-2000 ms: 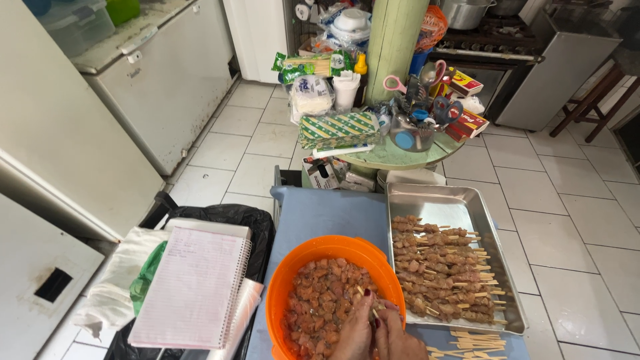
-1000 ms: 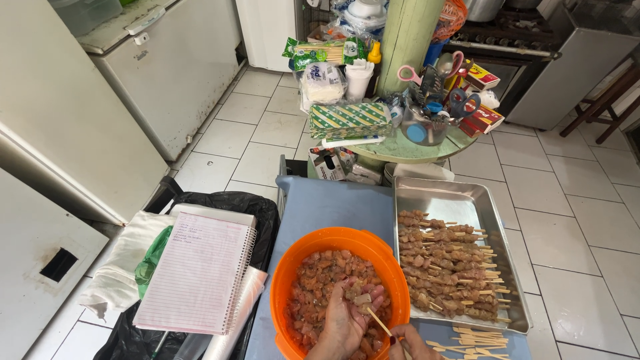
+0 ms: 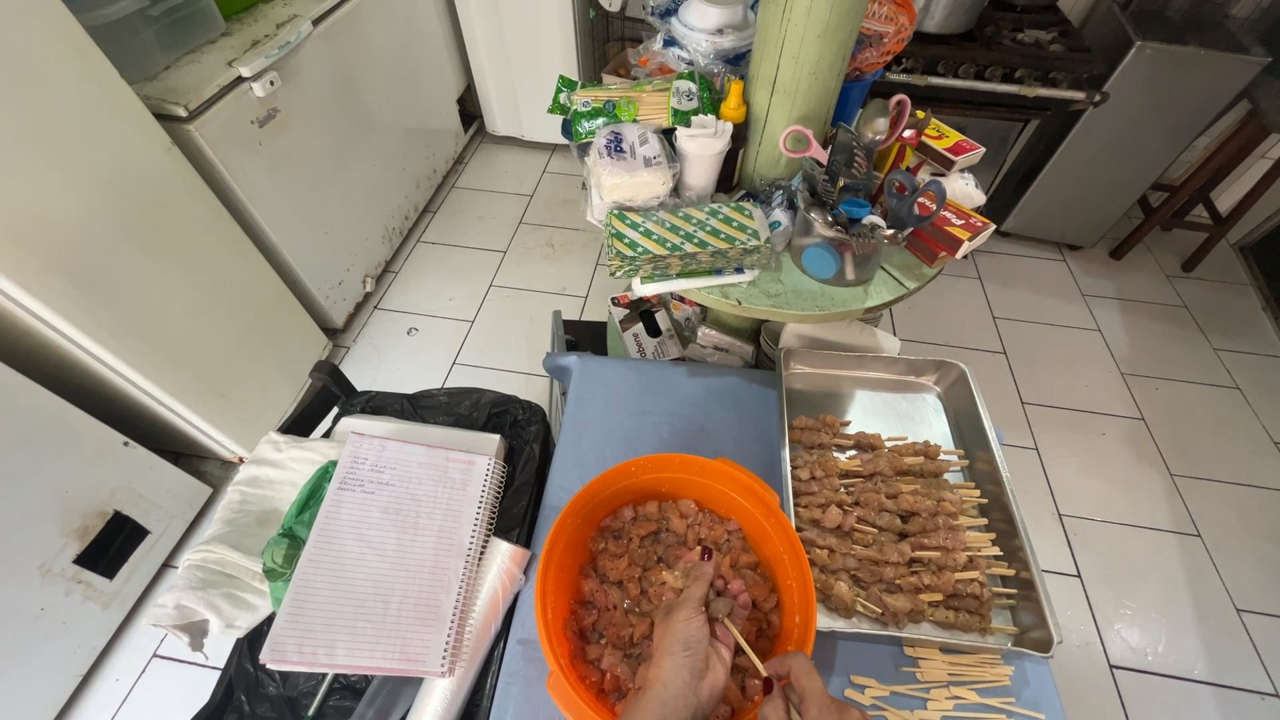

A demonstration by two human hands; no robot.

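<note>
An orange plastic bowl holds raw meat cubes. Over the meat, my left hand grips a piece of meat between its fingers. My right hand, partly cut off by the lower edge, holds a wooden skewer whose upper end meets that meat. To the right of the bowl, a metal tray bears rows of loaded meat skewers. Bare flat-ended wooden skewers lie below the tray on the blue tabletop.
At left, a spiral notebook with handwriting lies over a black plastic bag. Beyond the tray, a round green table carries napkin packs, scissors and a utensil container. A chest freezer stands upper left.
My left hand, turned palm up with meat a second ago, has moved slightly, its thumb now over the piece. The skewer stays between my hands.
</note>
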